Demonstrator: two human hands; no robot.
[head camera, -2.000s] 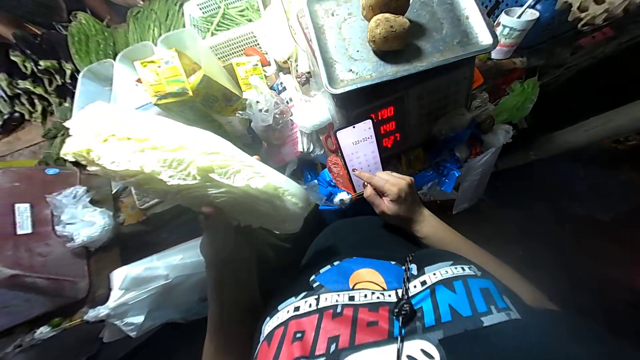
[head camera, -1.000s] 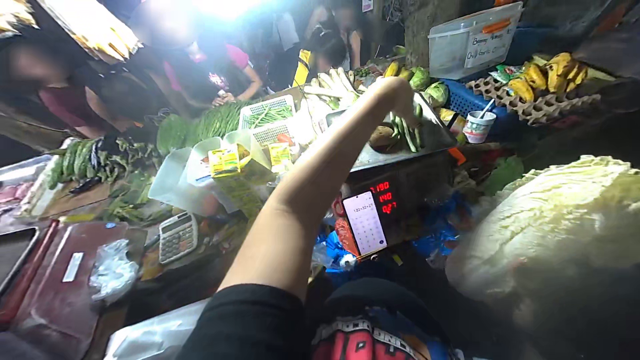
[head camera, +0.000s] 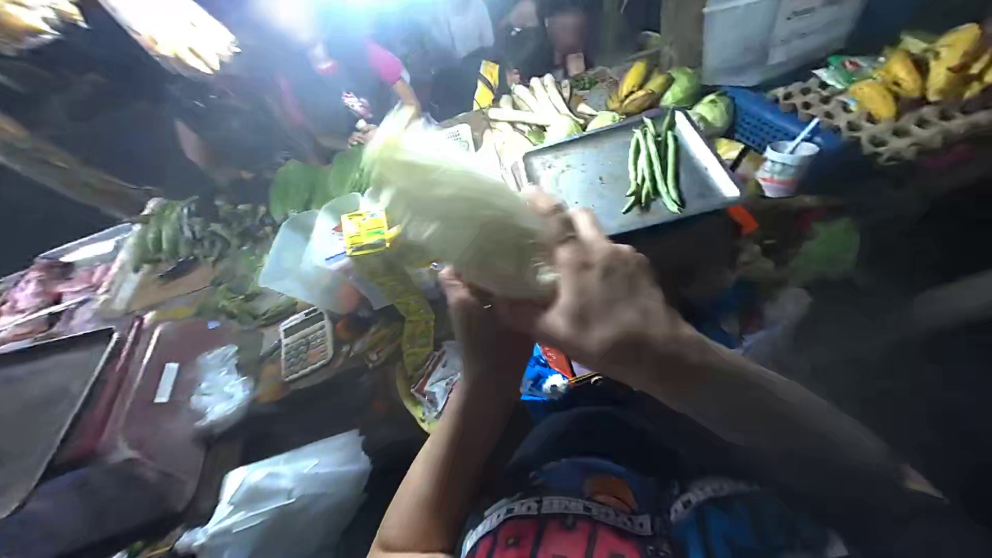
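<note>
A pale green napa cabbage (head camera: 465, 209), blurred by motion, is tilted in front of me with its leafy end up and to the left. My right hand (head camera: 604, 287) grips its stem end from the right. Below that end, my left hand (head camera: 473, 310) supports it, partly hidden behind the cabbage and my right wrist. Beyond my right hand, several long green beans (head camera: 653, 167) lie on the metal tray (head camera: 581, 182) of the scale. The scale's display and the phone are hidden behind my arms.
A calculator (head camera: 306, 343) and a crumpled plastic bag (head camera: 221, 386) sit at the left. White plastic bags (head camera: 291, 496) lie nearer me. At the right are a cup (head camera: 785, 167), a blue basket (head camera: 763, 120) and bananas (head camera: 899, 74) on an egg tray. People stand across the stall.
The cabbage has moved from the right side to the middle, now between both hands. My arm no longer reaches over the scale tray. The view has shifted since the first frame.
</note>
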